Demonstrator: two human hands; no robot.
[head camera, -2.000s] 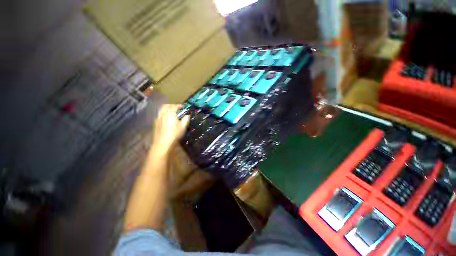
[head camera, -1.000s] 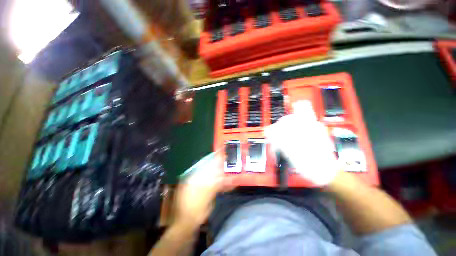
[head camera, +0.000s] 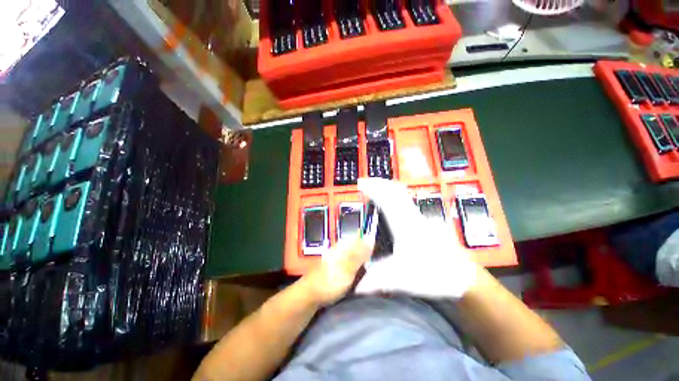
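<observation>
A red phone tray (head camera: 491, 249) lies in front of me. Three open black flip phones (head camera: 346, 160) stand in its back row, then a bare pocket and a closed phone (head camera: 453, 149). Closed phones also lie in the front row, partly hidden by my hands. My bare left hand (head camera: 335, 269) and my white-gloved right hand (head camera: 417, 249) meet over the tray's front edge around a dark phone (head camera: 383, 232). A thin flat edge shows by my left fingertips; its face is hidden. Teal-faced parts (head camera: 71, 216) lie in the black tray stack at left.
Stretch wrap (head camera: 160, 260) covers the black stack at left. Stacked red trays (head camera: 357, 63) with open phones stand at the back. Another red tray (head camera: 642, 111) lies at right on the green bench (head camera: 551, 149). A person's sleeve (head camera: 668, 260) and a red stool (head camera: 566, 275) show at lower right.
The view has swung right from the stack to the tray. My left hand has brought a teal piece over from the left, and both hands have come together around the dark phone.
</observation>
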